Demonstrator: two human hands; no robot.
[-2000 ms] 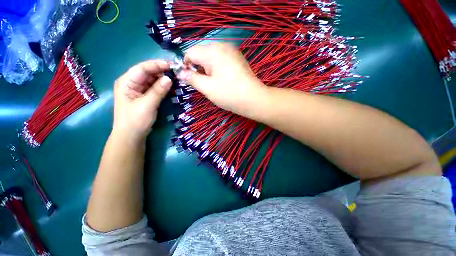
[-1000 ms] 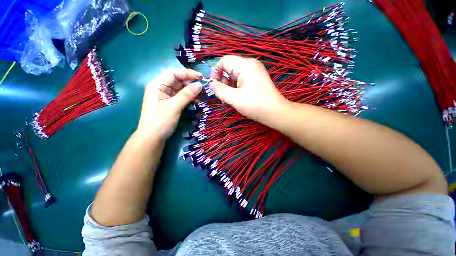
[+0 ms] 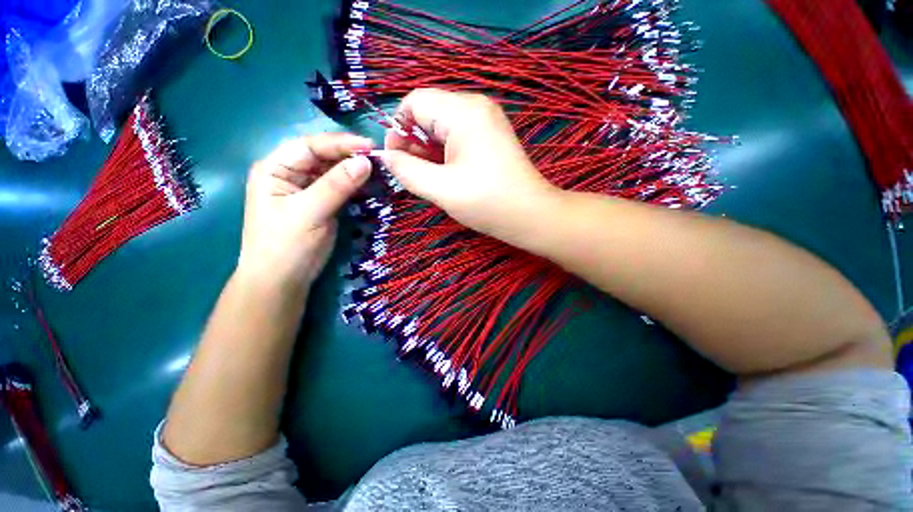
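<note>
A large fan of red wires (image 3: 481,270) lies on the dark green mat, with dark connector housings (image 3: 405,340) along its left edge and pale tips at its right. My right hand (image 3: 463,150) is over the fan's left part, its thumb and fingers closed on red lead wires (image 3: 397,126) with pale tips. My left hand (image 3: 305,190) is just left of it, thumb and forefinger pinched at a small pale tip between the two hands. What else the left fingertips hold is hidden.
A smaller red wire bundle (image 3: 115,200) lies at the left. A thin single harness (image 3: 62,355) and a dark-ended bundle (image 3: 35,435) lie lower left. Clear plastic bags (image 3: 125,60) and a yellow-green rubber band (image 3: 229,34) are upper left. A long red bundle (image 3: 851,90) is upper right.
The camera view has shifted back and forth. Both hands stay together at the fan's left edge; the fingers have changed position, and a pale tip now shows between them.
</note>
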